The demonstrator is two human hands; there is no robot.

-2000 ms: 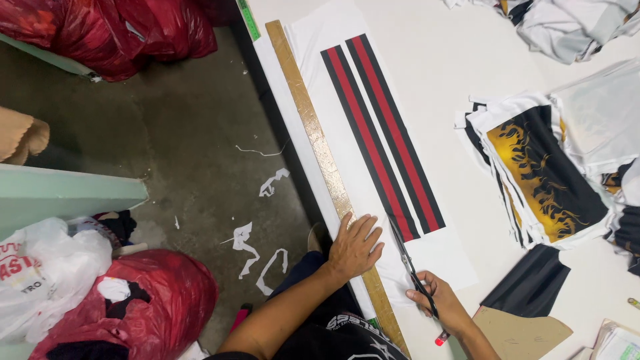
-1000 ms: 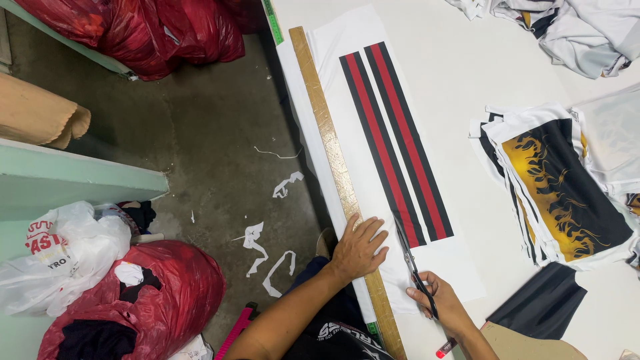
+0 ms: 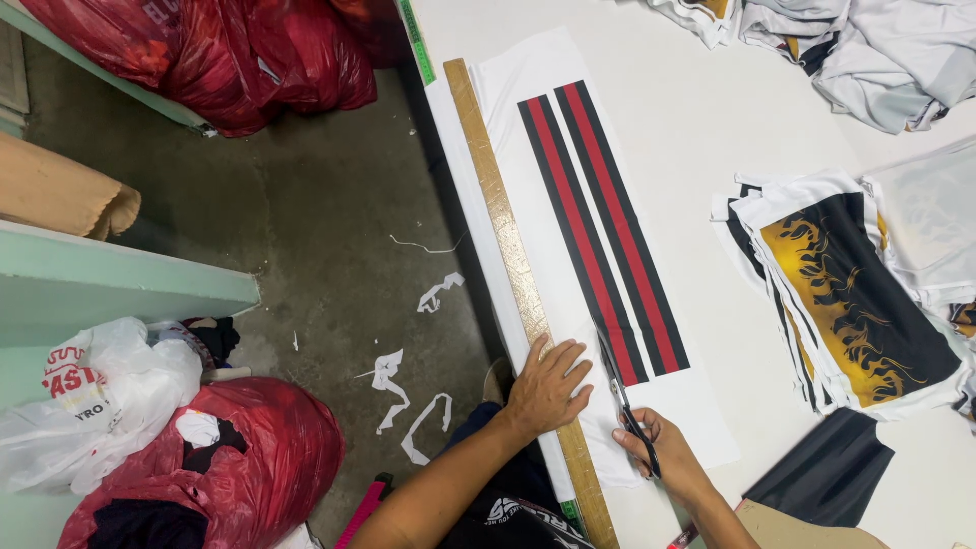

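Note:
White fabric point(image 3: 511, 114) printed with two long black-and-red stripes point(image 3: 621, 229) lies on the white table. My left hand point(image 3: 547, 385) rests flat, fingers spread, over a long wooden ruler point(image 3: 499, 206) and the fabric beside it. In my right hand point(image 3: 659, 450) are black-handled scissors point(image 3: 619, 389), their blades pointing up along the left edge of the left stripe near its lower end. Part of the blades is hard to make out against the dark stripe. The ruler lies along the table's near edge, left of the stripes.
Printed fabric panels with a gold flame pattern point(image 3: 862, 305) are stacked on the right, above a black fabric piece point(image 3: 823, 465). Grey and white cloth point(image 3: 892, 61) is heaped at top right. Red plastic bags point(image 3: 267, 435) and white scraps point(image 3: 389, 374) lie on the floor.
Between the earlier frames and now the view has shifted somewhat. Both hands keep nearly the same places on the ruler and scissors.

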